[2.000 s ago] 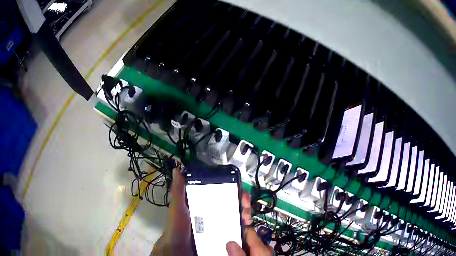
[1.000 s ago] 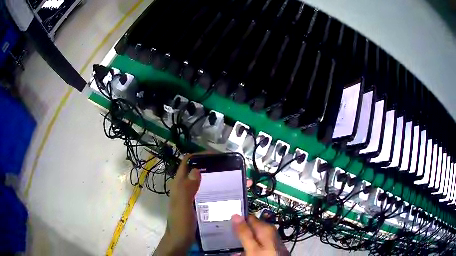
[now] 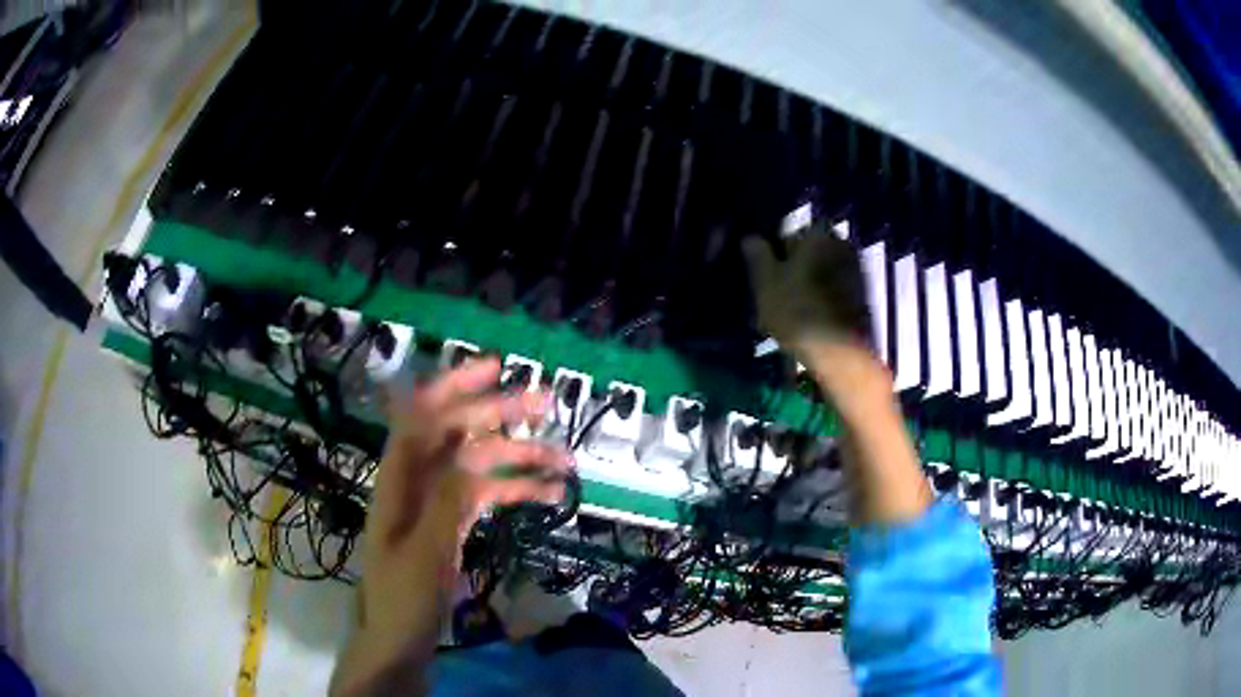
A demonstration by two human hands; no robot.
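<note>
Dark smartphones (image 3: pixel 531 164) stand on edge in a long row on the green shelf. Phones with lit white screens (image 3: pixel 939 324) continue the row to the right. My right hand (image 3: pixel 817 293) is blurred and shaded, over the near end of the lit phones, and covers part of a white screen. Whether it grips a phone cannot be told. My left hand (image 3: pixel 470 443) is blurred, with fingers apart and nothing visible in it, in front of the white chargers (image 3: pixel 623 411). Black cables (image 3: pixel 320 524) hang tangled along the front edge.
The green shelf surface (image 3: pixel 259 266) runs between phones and chargers. A pale overhead panel (image 3: pixel 871 61) curves above the row. The pale floor (image 3: pixel 102 504) with yellow lines lies left. A dark rack leg (image 3: pixel 48 266) stands at the far left.
The phone held between both hands is no longer visible. My right hand has moved up and right to the lit phones. My left hand has opened. The view has shifted right along the row.
</note>
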